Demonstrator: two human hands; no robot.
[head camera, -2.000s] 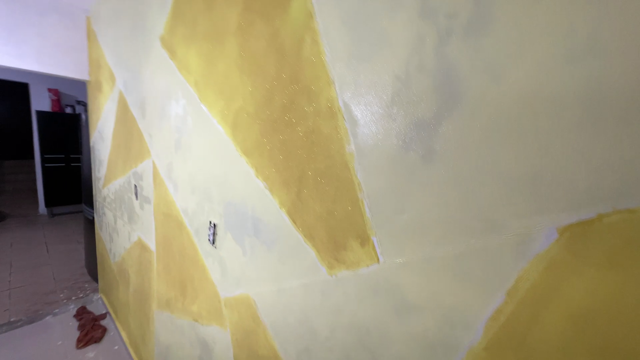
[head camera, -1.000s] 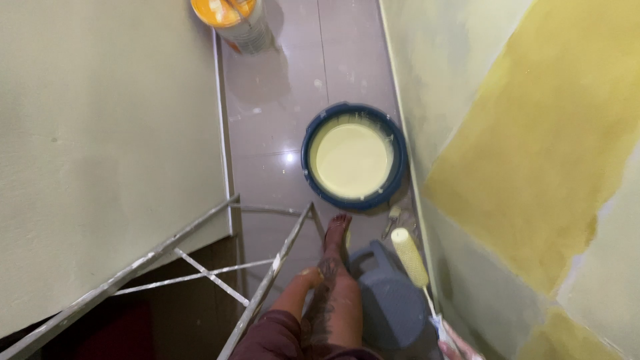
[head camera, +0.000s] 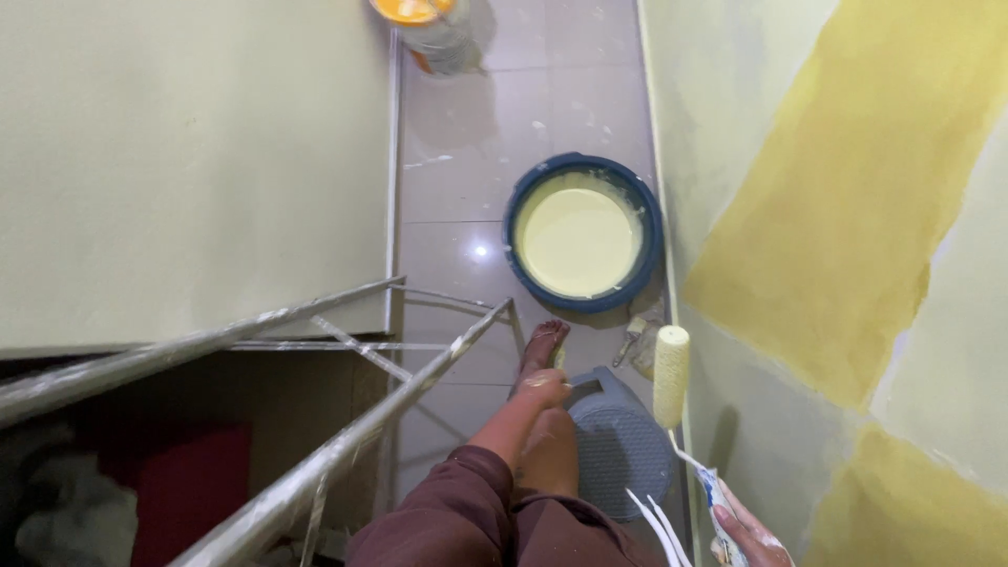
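Observation:
My right hand, at the lower right, grips the handle of a paint roller; its pale-yellow cover points up beside the wall. My left hand is low in front of my leg, near the stool, its fingers mostly hidden. A round blue tub of pale-yellow paint stands on the floor ahead of my bare foot. Between tub and stool lies a paintbrush. The right wall bears mustard-yellow shapes on a pale ground.
A paint-spattered metal ladder slants across the lower left. A grey plastic stool is beside my leg. A bucket with orange paint stands at the top by the left wall. White cord-like strands hang near my right hand.
The view has swung from the painted wall down to the floor. Since one second ago, my right hand with the roller shows more fully at the lower right.

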